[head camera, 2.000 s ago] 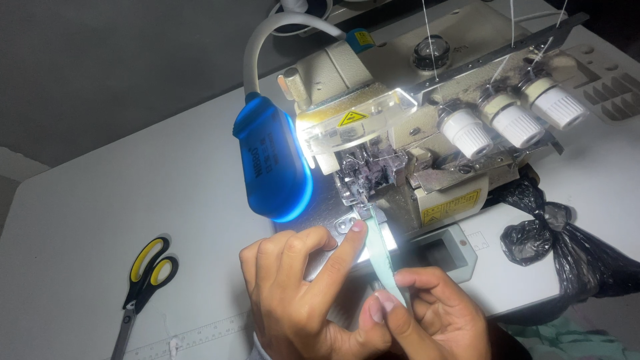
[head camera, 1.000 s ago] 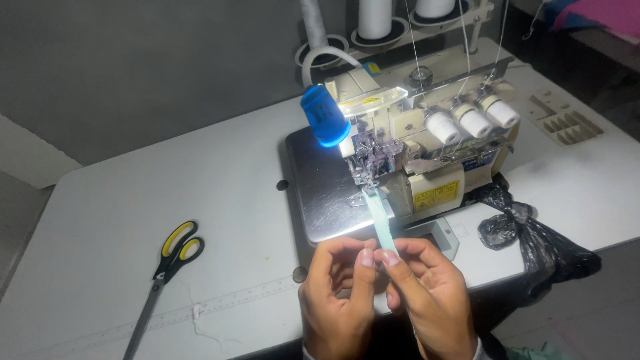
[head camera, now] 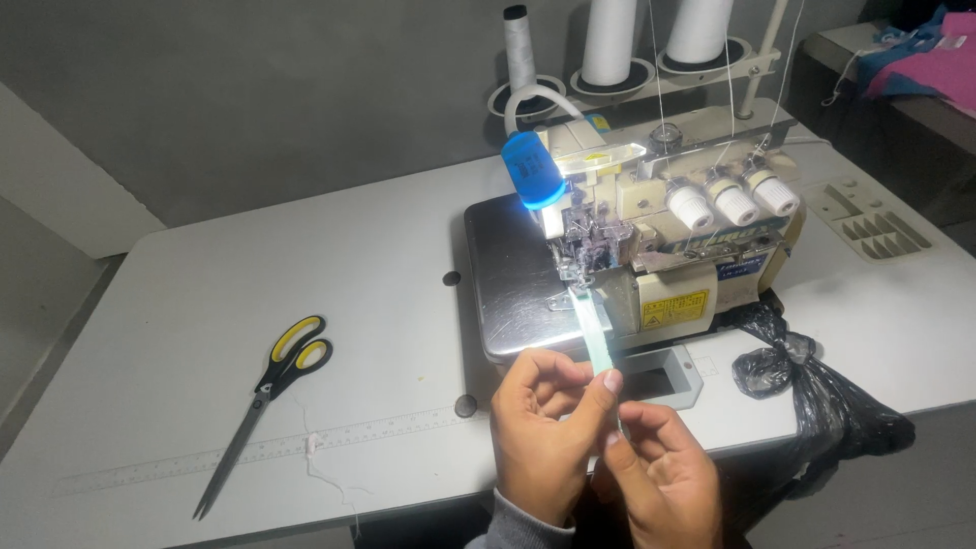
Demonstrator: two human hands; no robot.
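Note:
A narrow pale green fabric strip (head camera: 593, 332) runs from under the presser foot of an overlock sewing machine (head camera: 675, 293) down to my hands. My left hand (head camera: 549, 431) pinches the strip between thumb and forefinger, just in front of the machine's metal plate. Lower and to the right, my right hand (head camera: 659, 473) grips the strip's lower part between thumb and fingertips; its end is hidden by the fingers. A blue lamp (head camera: 531, 169) on a white bent neck lights the needle area.
Black-and-yellow scissors (head camera: 263, 404) lie at the left across a transparent ruler (head camera: 160, 465), with loose thread (head camera: 313, 446) nearby. A knotted black plastic bag (head camera: 831, 396) hangs at the table's right front edge. White thread cones (head camera: 610, 42) stand behind the machine.
My left hand has moved back from beside the presser foot to the strip nearer the table's front edge. The view has drawn back, showing more of the table and the thread cones.

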